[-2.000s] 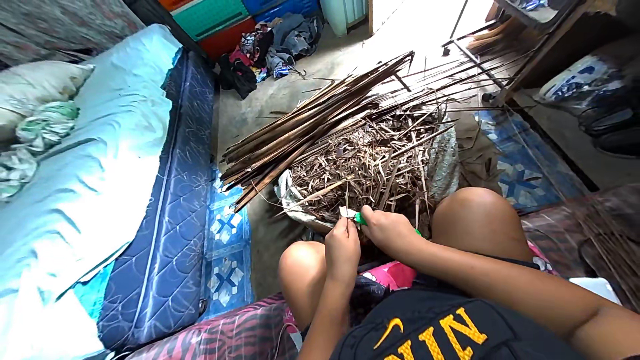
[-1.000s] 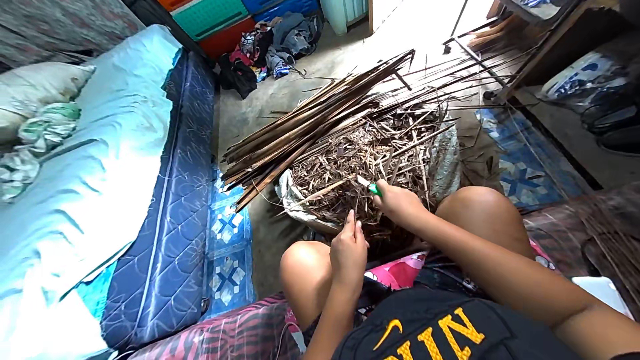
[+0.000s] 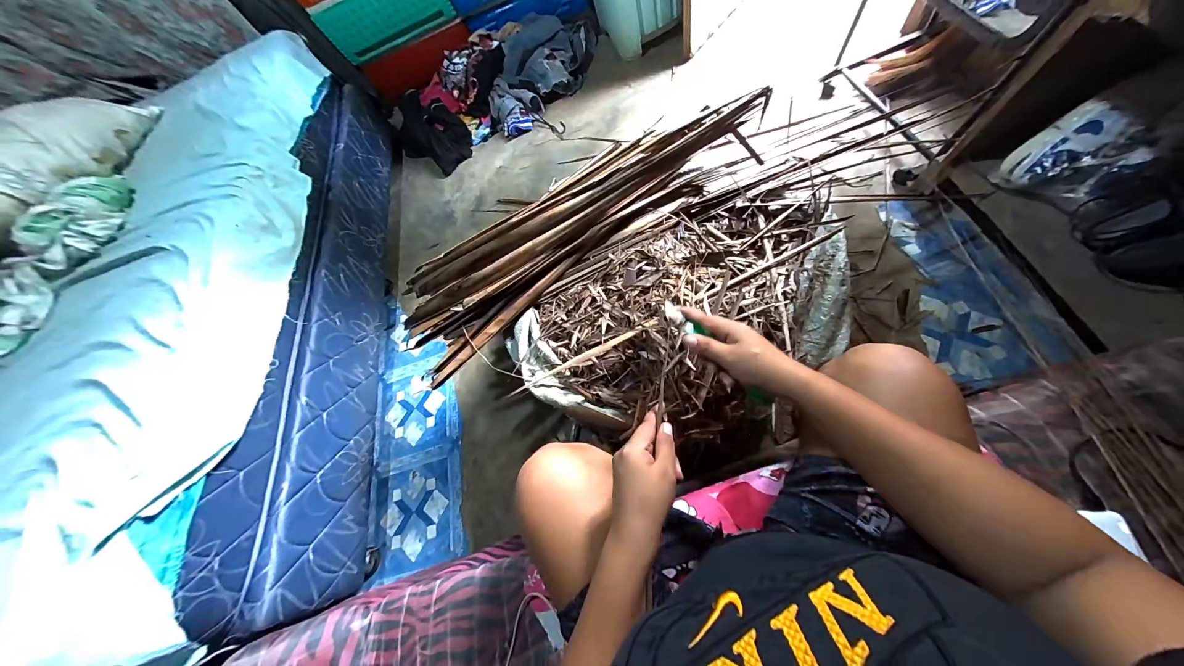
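Observation:
My left hand (image 3: 649, 462) pinches the near end of a thin brown strip (image 3: 662, 379), which looks like a palm leaf rib and rises from the fingertips. Farther out and to the right, my right hand (image 3: 740, 347) grips a small knife with a green handle (image 3: 696, 326); its pale blade (image 3: 673, 314) is blurred near the strip's upper part. Beneath both hands lies a heap of dry brown shavings (image 3: 610, 301) in an opened white woven sack (image 3: 828, 296). A bundle of long dry leaf strips (image 3: 573, 213) lies across the heap's far left side.
A blue mattress (image 3: 324, 351) with a pale sheet (image 3: 213, 213) stands at left. Clothes (image 3: 509, 79) are piled on the floor by coloured drawers (image 3: 384, 28). Black shoes (image 3: 1142, 227) lie at right. Thin strips (image 3: 1119, 444) rest on the striped cover beside my right arm.
My hands were close together two seconds ago and are now apart. My right hand with the knife has moved outward, away from my body, and my left hand is lower.

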